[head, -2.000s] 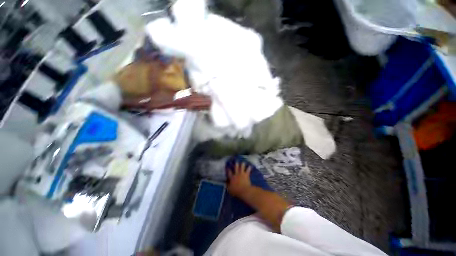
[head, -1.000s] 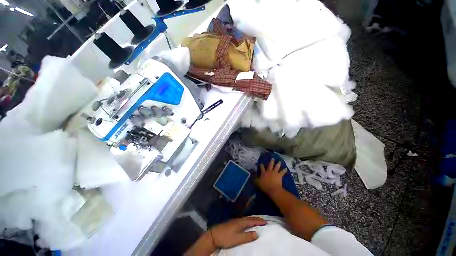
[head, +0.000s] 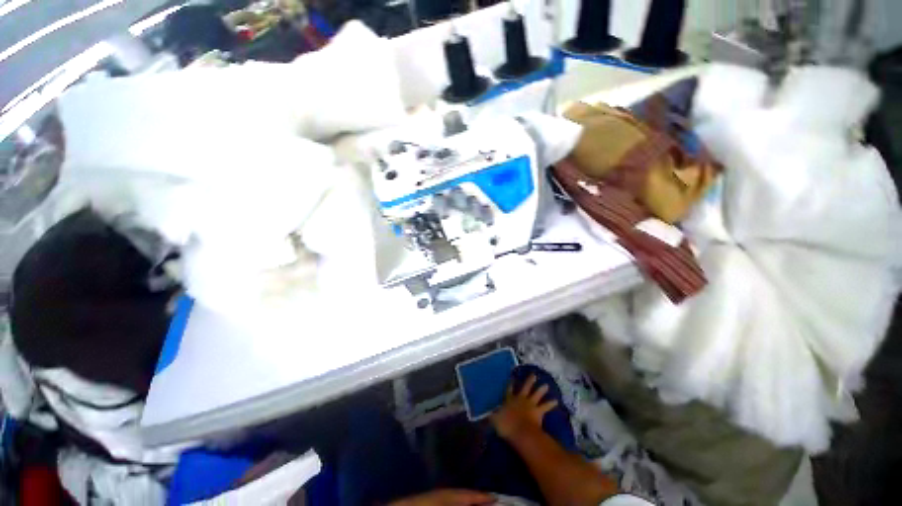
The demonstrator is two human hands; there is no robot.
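The white and blue overlock machine (head: 455,198) stands on the white table (head: 326,361). A big heap of white fluffy material (head: 218,168) lies left of it. Another white bundle (head: 781,257) spreads at the right. My right hand (head: 524,405) rests with fingers spread on my knee below the table, holding nothing. My left hand (head: 445,497) shows only as a part at the bottom edge; its fingers cannot be made out.
Red-brown plaid strips (head: 658,262) and tan fabric (head: 618,148) lie right of the machine, near a slim black tool (head: 556,246). Black thread cones (head: 514,44) stand behind. Black-and-white pieces (head: 89,306) are piled left. A blue-framed rectangle (head: 487,382) is under the table.
The view has swung left, so the machine and table now sit centrally and the left pile shows. My left hand has dropped mostly out of the picture. My right hand stays on the knee.
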